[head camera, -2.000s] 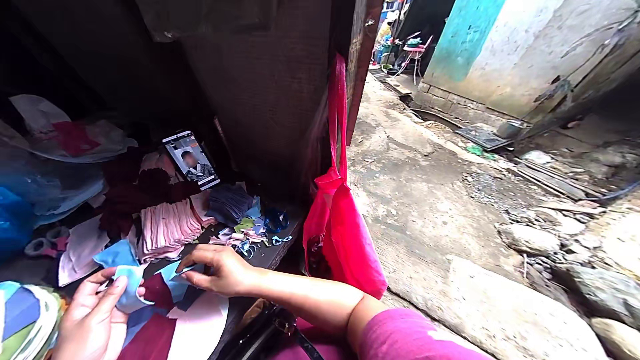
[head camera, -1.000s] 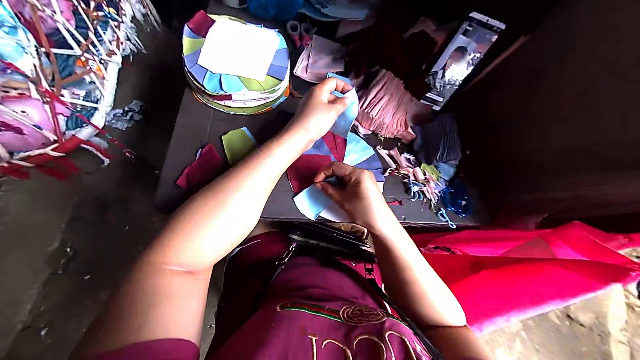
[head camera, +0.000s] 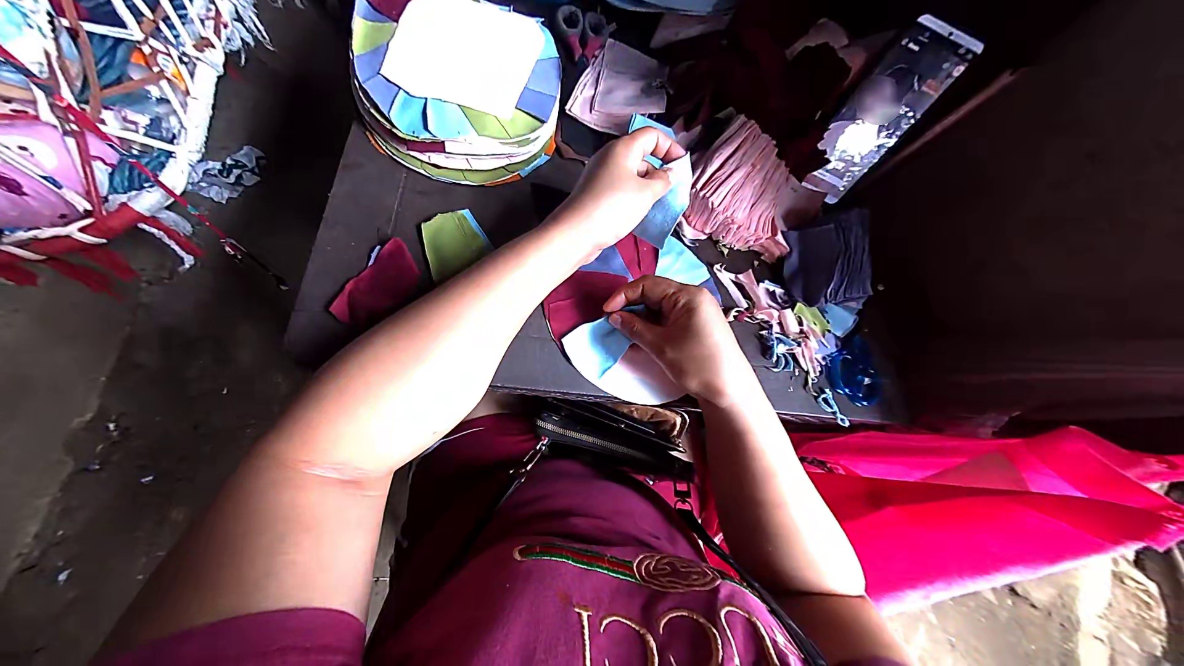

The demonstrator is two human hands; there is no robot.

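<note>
My left hand (head camera: 624, 185) pinches light blue fabric pieces (head camera: 668, 208) above the far side of a round fabric patchwork (head camera: 573, 301). Nearer my body, my right hand (head camera: 673, 328) grips the edge of a light blue fabric piece (head camera: 597, 344) between thumb and finger, over the white part of the round. Maroon and blue wedges show between the hands; my fingers and wrists hide some of the round. A fanned stack of pink fabric pieces (head camera: 740, 185) lies just beyond. Left of the round are a maroon piece (head camera: 377, 282) and a green piece (head camera: 453, 243).
A stack of patchwork rounds (head camera: 546, 92) topped by a white square stands at the table's far left. Scissors (head camera: 581, 32), dark fabric pieces (head camera: 828, 259), scraps (head camera: 786, 324) and a phone (head camera: 893, 106) lie beyond and right. A pink bag (head camera: 999, 518) hangs at right; a netted bundle (head camera: 111, 139) is at left.
The view has swung strongly left and down since the oldest frame. Both hands stay at the round; they were close together over it then and are apart now.
</note>
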